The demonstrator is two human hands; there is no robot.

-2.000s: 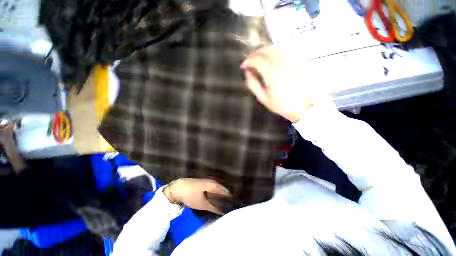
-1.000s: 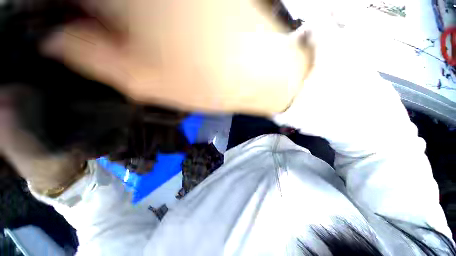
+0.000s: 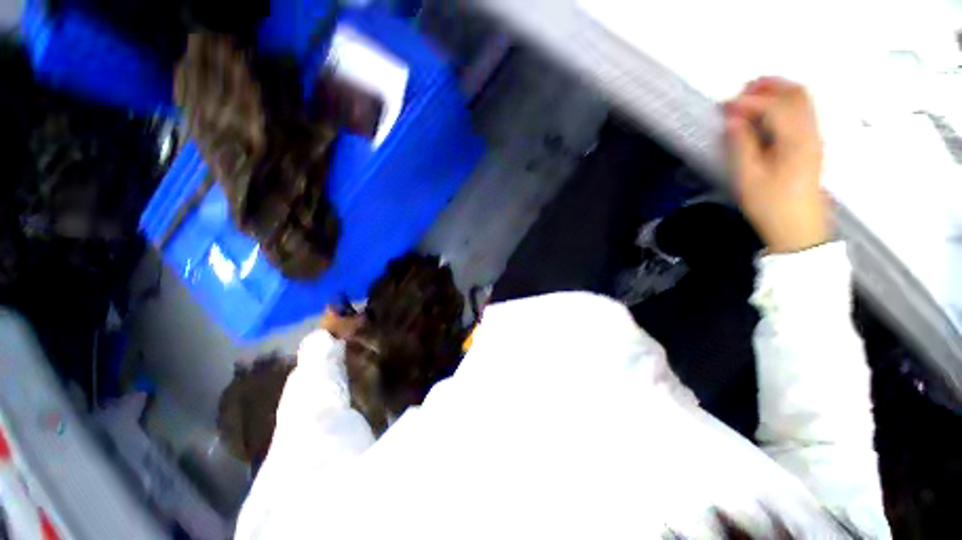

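Note:
My right hand [image 3: 778, 164] is raised over the machine table's front edge [image 3: 675, 116], fingers curled; a dark spot shows between them, and I cannot tell if it is a held thing or a gap. My left hand [image 3: 340, 322] is low, left of my lap, small, blurred and partly hidden. It grips a bunched dark brown cloth [image 3: 406, 327] that hangs beside my lap. The cloth's checks are too blurred to read. More brown cloth [image 3: 248, 148] hangs over the blue crate [image 3: 406, 200].
A white piece [image 3: 369, 79] lies at the crate's top. Another brown cloth heap [image 3: 253, 406] is low on the left, above the grey floor [image 3: 454, 237]. A grey edge with red marks [image 3: 42, 422] is at far left. The white table top [image 3: 876, 116] is overexposed.
The view has swung down and left to the crate and floor. My right hand, large and close a second ago, is now at the table edge. My left hand is lower, at the bunched cloth.

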